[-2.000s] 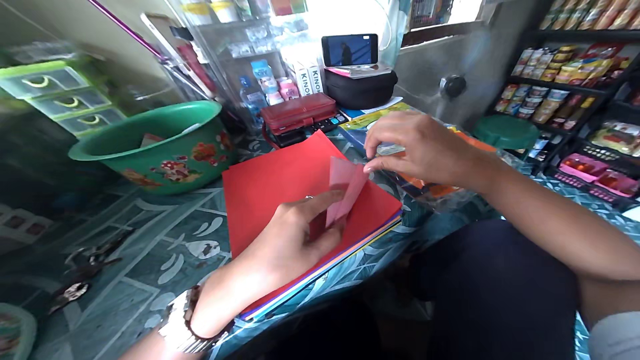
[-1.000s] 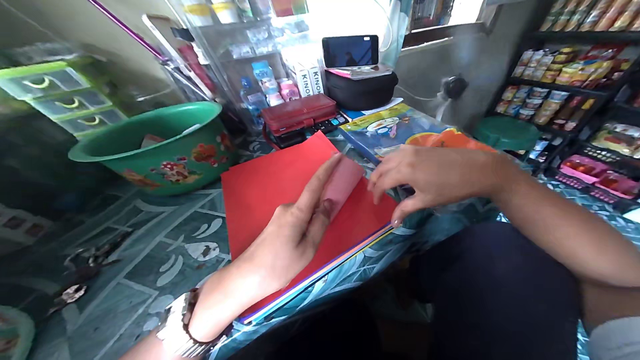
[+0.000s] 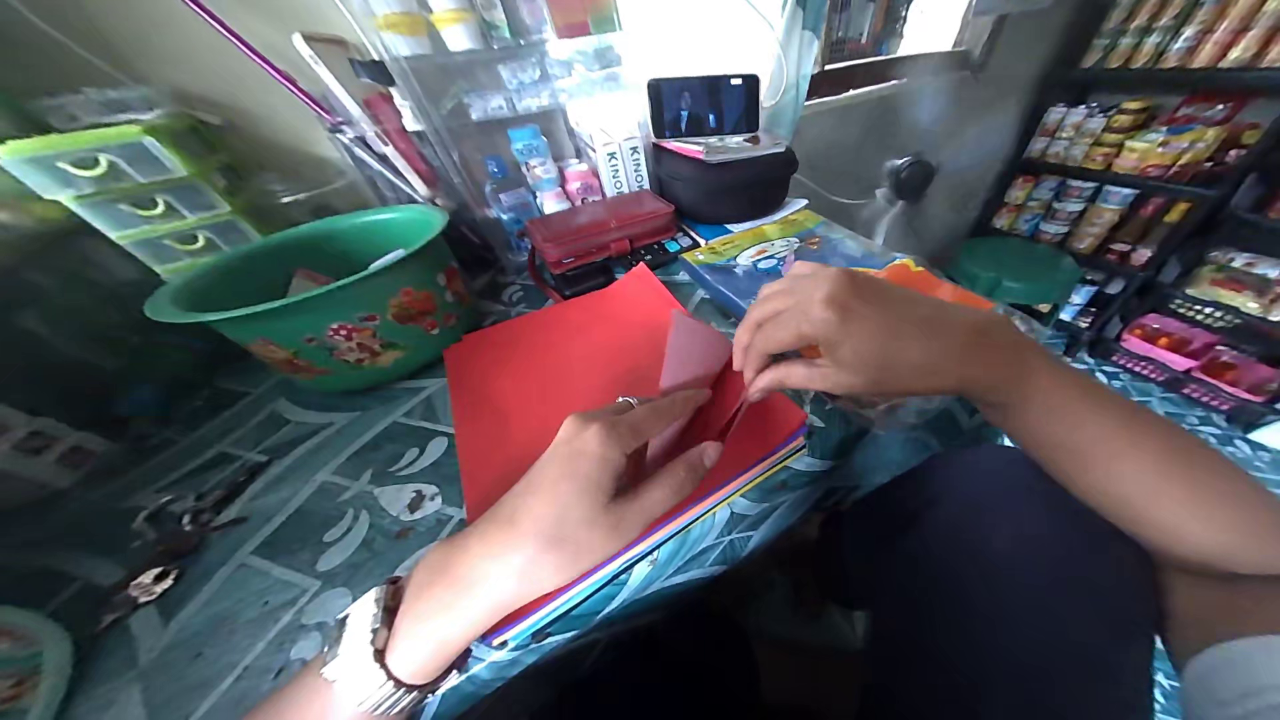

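A stack of coloured paper with a red sheet (image 3: pixel 540 370) on top lies on the patterned tablecloth. On it rests a small folded piece of pink and red paper (image 3: pixel 695 355). My left hand (image 3: pixel 600 470), with a ring and a metal-banded wristwatch, lies over the stack, its fingers and thumb on the lower part of the folded piece. The bent fingers of my right hand (image 3: pixel 820 335) pinch the right edge of that piece, where a red flap stands up. The fingertips partly hide the folds.
A green plastic basin (image 3: pixel 350 320) stands at the left, near keys (image 3: pixel 180 515). Behind the stack are a red case (image 3: pixel 600 230), a black case (image 3: pixel 725 185) with a phone (image 3: pixel 704 106) on it, and a blue-and-yellow plastic-covered book (image 3: pixel 765 250). A green stool (image 3: pixel 1010 270) stands at the right.
The folded paper lay flatter under my left fingers a second ago; now its red flap is raised. My right hand, apart from it then, is at its edge.
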